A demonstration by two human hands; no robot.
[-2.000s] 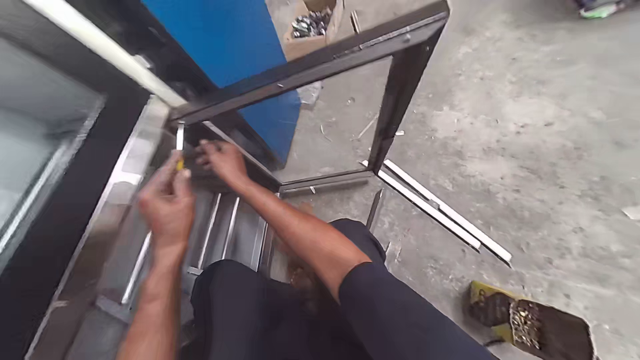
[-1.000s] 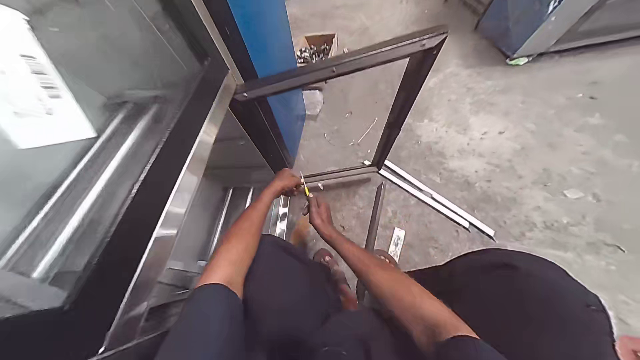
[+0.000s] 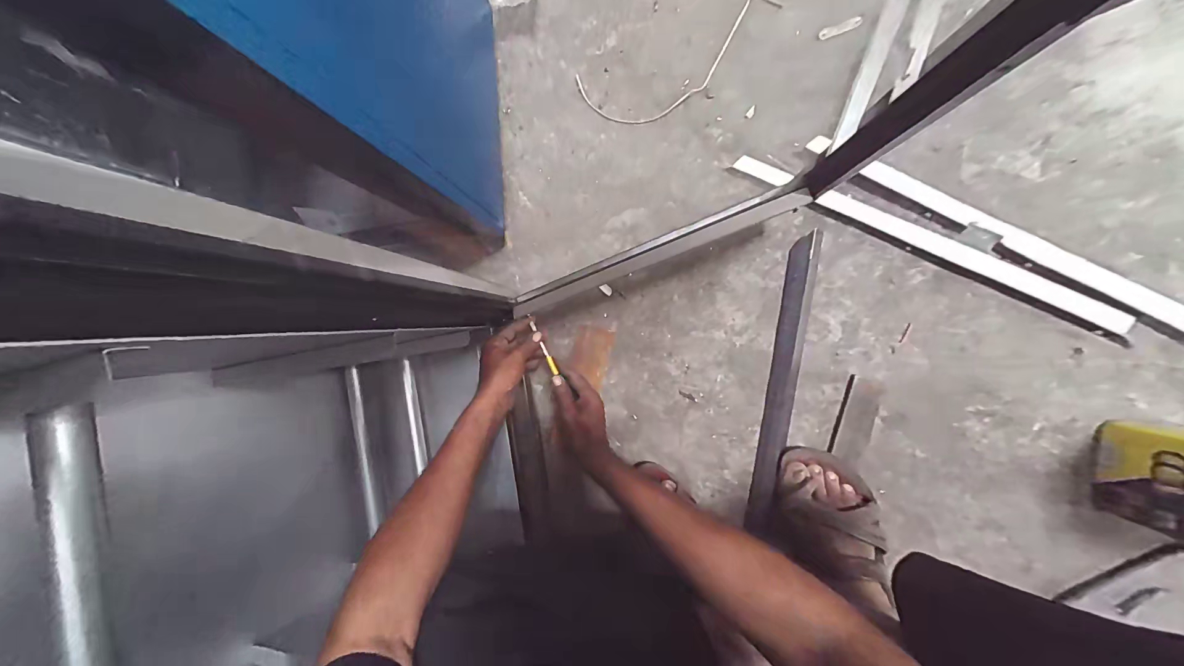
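Note:
My right hand is closed around the handle of a screwdriver with a yellow and black handle, its shaft pointing up and left. My left hand is at the shaft's far end, fingers bent beside the lower corner of an open metal door frame. Whether those fingers pinch the tip or a small fastener cannot be told. The corner meets the dark upright of a metal cabinet at the left.
White-faced strips lie on the concrete floor beyond the frame. A dark metal bar lies beside my sandalled foot. A bent wire is near the blue panel. A yellow and black box sits at the right.
Two seconds ago my hands were apart near the frame's upper hinge side; now both are at its lower corner with the screwdriver. The view has moved closer to that corner.

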